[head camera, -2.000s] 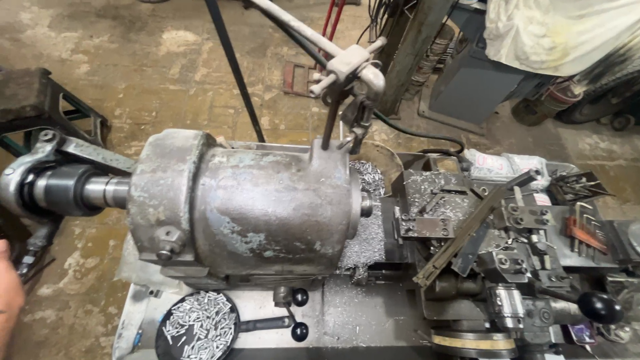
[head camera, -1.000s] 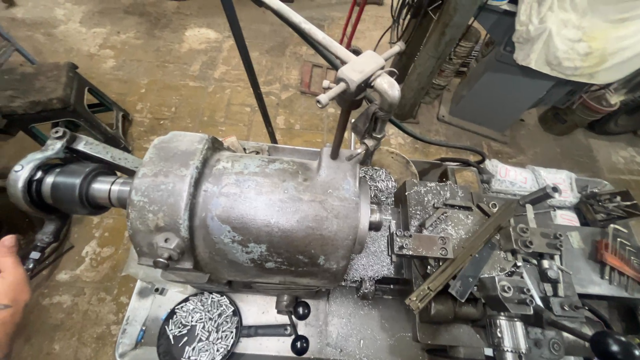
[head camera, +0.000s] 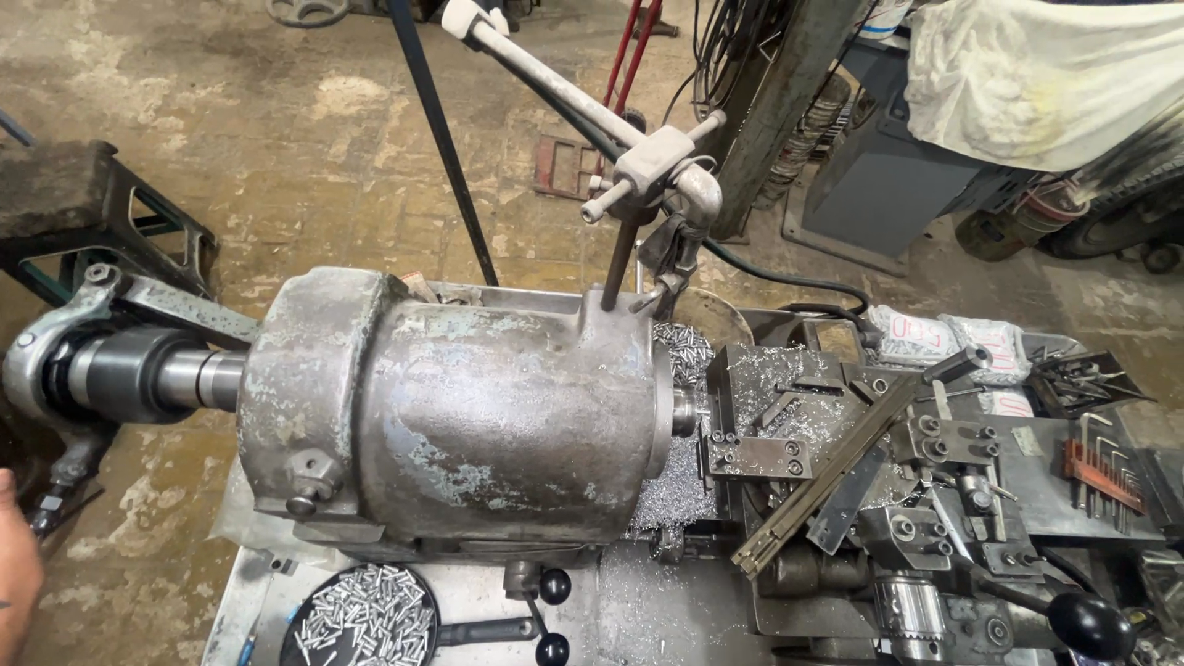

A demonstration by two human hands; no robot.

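At the left edge my left hand (head camera: 17, 555) shows only in part, near the lower end of the lever arm beside the lathe spindle; what it holds, if anything, lies outside the view. My right hand is out of frame. The worn grey lathe headstock (head camera: 499, 416) fills the middle, with a spindle and dark collar (head camera: 139, 375) at its left. Its spindle nose (head camera: 684, 412) faces the tool slide (head camera: 777, 407), which is strewn with metal chips. A black pan (head camera: 435, 610) holds many small metal pins (head camera: 365, 615) in front of the headstock.
Black ball-ended levers (head camera: 553, 586) stand beside the pan's handle. A jointed metal pipe arm (head camera: 657, 166) rises behind the headstock. Hex keys in a red holder (head camera: 1105, 476), plastic bags (head camera: 911, 335) and a drill chuck (head camera: 908, 606) are at the right. A dark stool (head camera: 69, 203) stands at the left.
The visible part of my left hand remains at the left edge throughout. The view has shifted slightly; the pan and the machine parts keep their places.
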